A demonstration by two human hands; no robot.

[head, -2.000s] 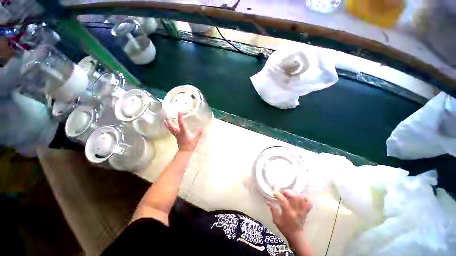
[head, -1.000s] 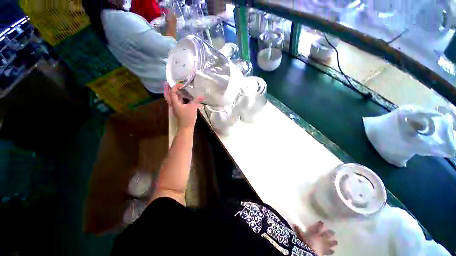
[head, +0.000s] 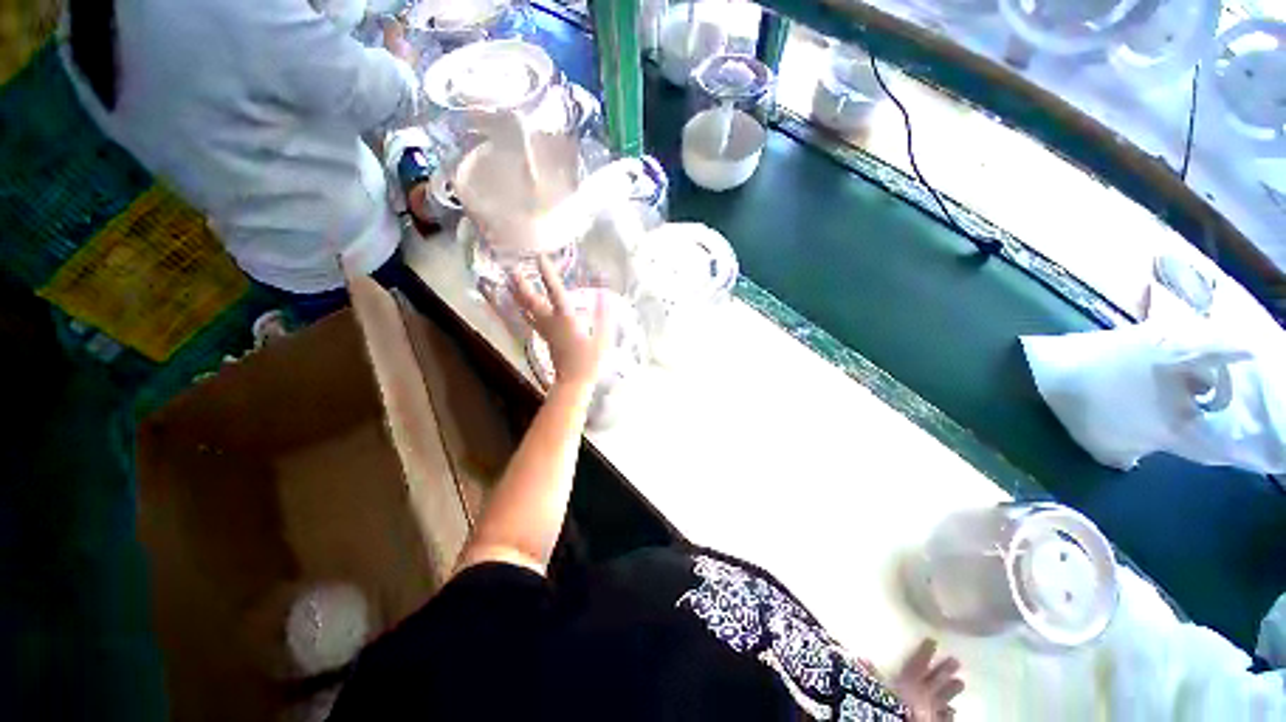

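My left hand (head: 568, 336) is among clear jars at the far left end of the white bench (head: 790, 437). Its fingers lie against a jar there; glare hides whether they grip it. A tall clear jar with a white base (head: 515, 184) stands just beyond the fingers. Another jar (head: 684, 268) stands to their right. A clear jar with a round white end (head: 1065, 576) lies on its side at the right of the bench. My right hand (head: 931, 684) is near it at the bottom edge, fingers apart, empty, partly cut off.
A dark green belt (head: 846, 233) runs beyond the bench, with a bagged jar (head: 1164, 388) and a clear jar (head: 726, 141) on it. White bags (head: 1171, 684) lie at lower right. An open cardboard carton (head: 296, 480) stands below left. A person in white (head: 268, 141) stands upper left.
The jar my left hand held tilted is upright or no longer distinct among the others, and the hand is lower against the cluster. The view has shifted left, showing more carton and person.
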